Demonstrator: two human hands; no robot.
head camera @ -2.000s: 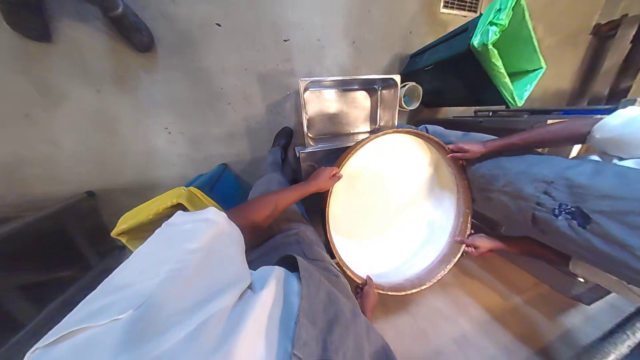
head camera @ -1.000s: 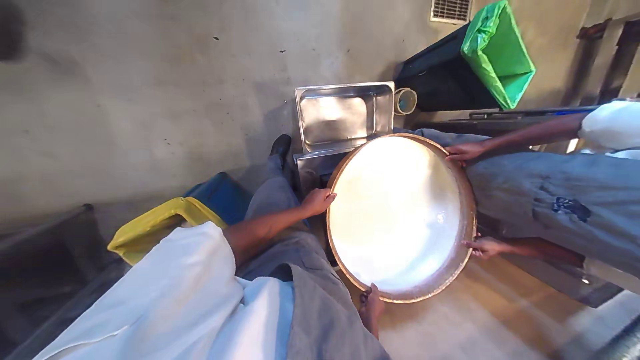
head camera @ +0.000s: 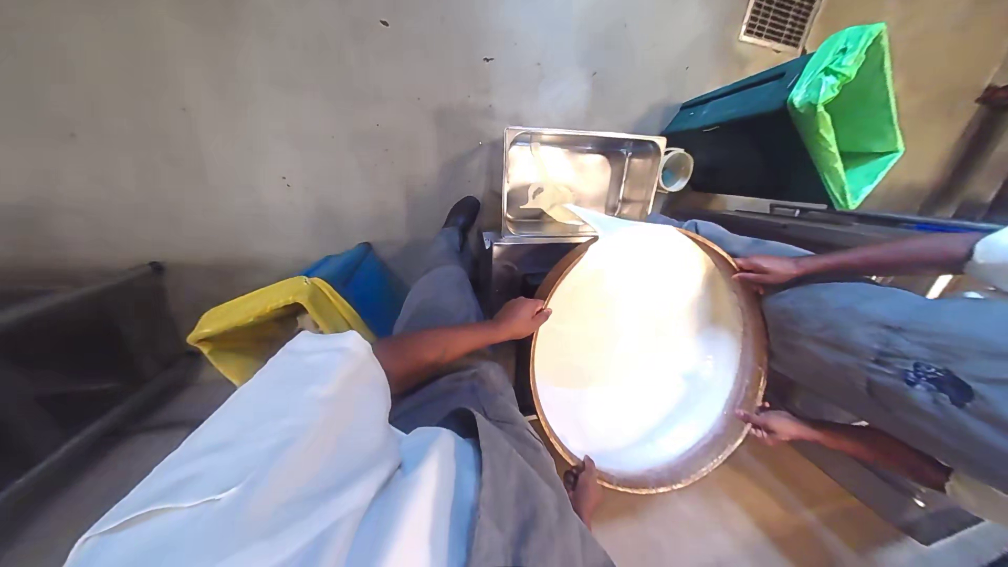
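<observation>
A large round vessel with a brown rim point(head camera: 754, 370) holds bright white liquid point(head camera: 646, 346). My left hand point(head camera: 522, 319) grips its left rim, and my right hand point(head camera: 584, 488) grips its lower-left rim. Across from me, another person's hands point(head camera: 768, 270) hold the right side. White liquid runs in a pointed stream over the upper-left rim into a rectangular stainless steel pan point(head camera: 583, 138), where an off-white patch point(head camera: 547, 201) lies on the bottom. The undersides of the vessel and my right hand's fingers are partly hidden.
A dark bin with a green liner point(head camera: 807, 87) and a small round container point(head camera: 676, 170) stand right of the pan. A yellow-lined bin point(head camera: 268, 315) and a blue bin point(head camera: 366, 283) are left of my leg. A floor grate point(head camera: 780, 22) lies at the top.
White liquid now runs over the vessel's rim into the steel pan, which showed no such stream before. Both pairs of hands keep their hold on the vessel.
</observation>
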